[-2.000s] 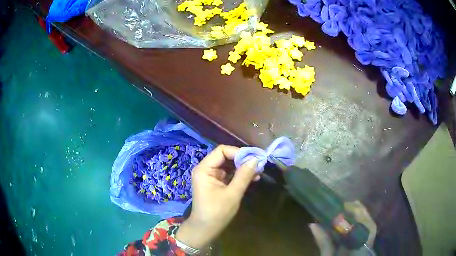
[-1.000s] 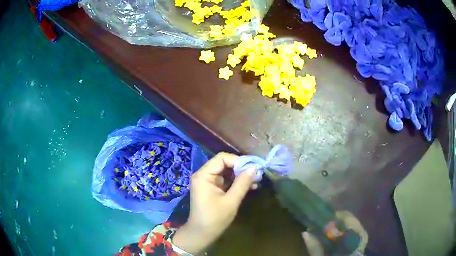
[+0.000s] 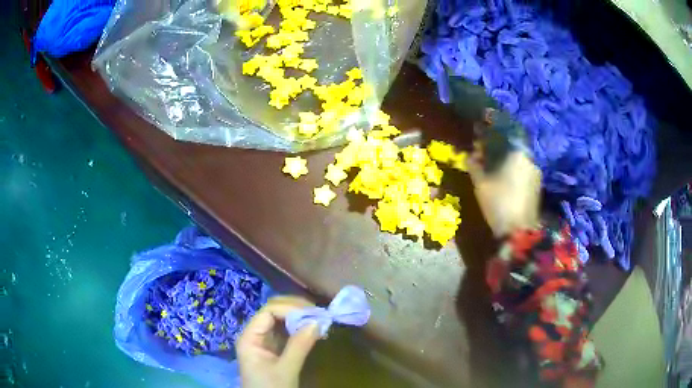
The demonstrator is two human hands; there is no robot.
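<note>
My left hand (image 3: 275, 337), cut off by the lower edge, pinches a purple fabric bow (image 3: 328, 313) by its left loop between thumb and fingers. No star shows on the bow. My right hand (image 3: 507, 189), blurred, is at the right side of the heap of yellow stars (image 3: 398, 178). It holds the dark glue gun (image 3: 497, 132), also blurred. Its fingertips are at a yellow star or stars (image 3: 448, 155); whether it grips one cannot be told.
A clear polybag (image 3: 197, 114) with stars lies at the back left. A large heap of plain bows (image 3: 584, 114) is at the right. A collecting bag (image 3: 133, 311) of star-dotted bows is below the table edge. A blue plastic bag (image 3: 76, 26) is far left, a cardboard piece (image 3: 630, 333) lower right.
My right hand has moved with the glue gun from the bow up to the star heap. My left hand and the bow now appear lower and further left. The view has shifted.
</note>
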